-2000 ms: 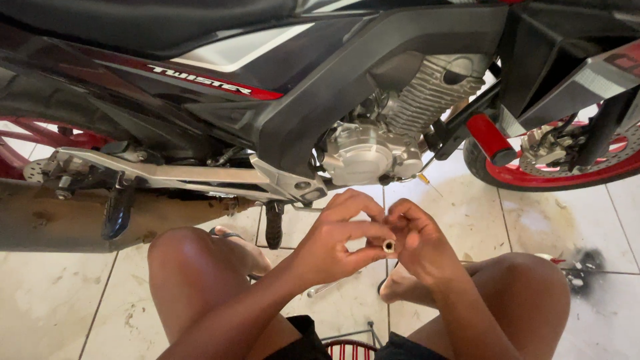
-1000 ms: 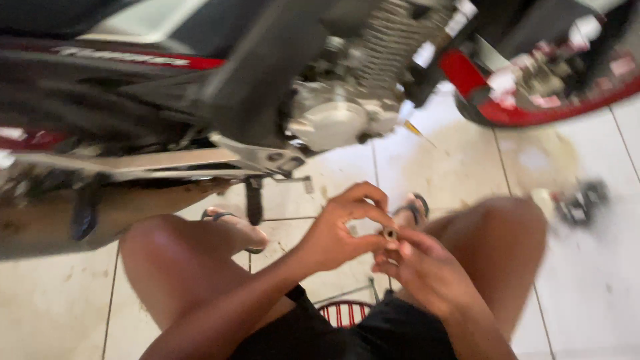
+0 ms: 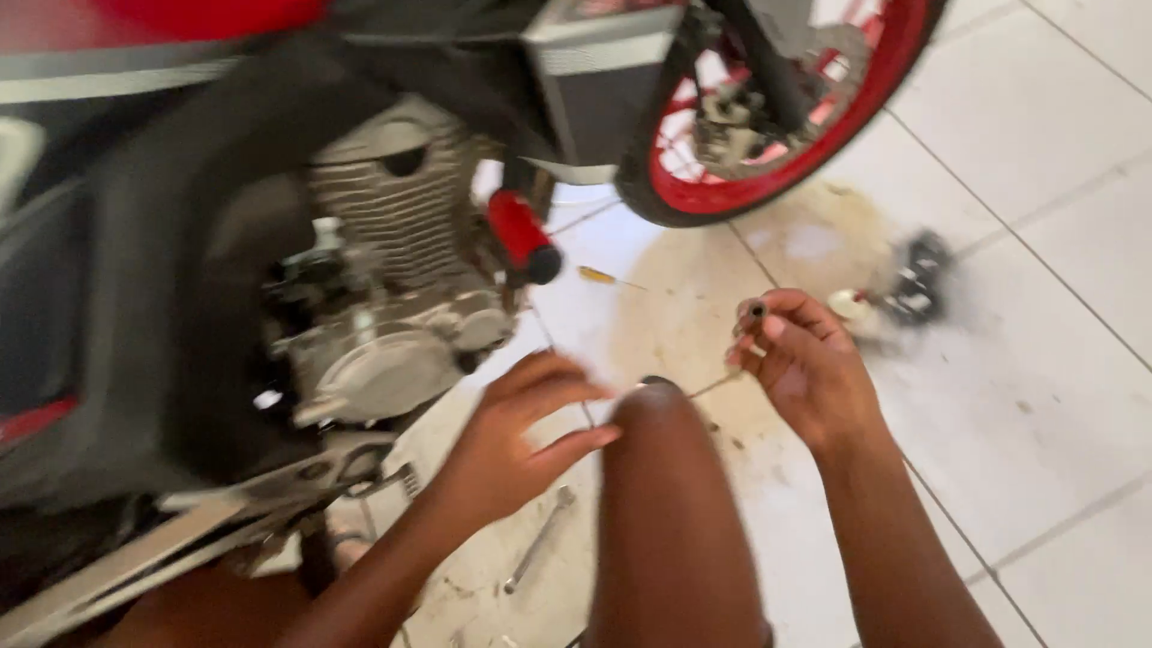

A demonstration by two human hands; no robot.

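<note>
Between the thumb and fingers of my right hand is a small dark cylindrical metal part with a hole in its end, held above the tiled floor. My left hand has its thumb and fingers apart with nothing between them, beside my bent knee. To its left is the motorcycle engine, with a finned cylinder and a round silver side cover. A red cylindrical guard with a black end sticks out in front of the engine.
The motorcycle's red-rimmed front wheel stands at the top. A yellow-handled screwdriver lies on the stained tiles, and a metal wrench lies left of my knee. A blurred black object and a whitish one are on the floor at right.
My hands were together around the small part; now they are apart, and the part is in my right hand alone. The view has swung toward the front wheel.
</note>
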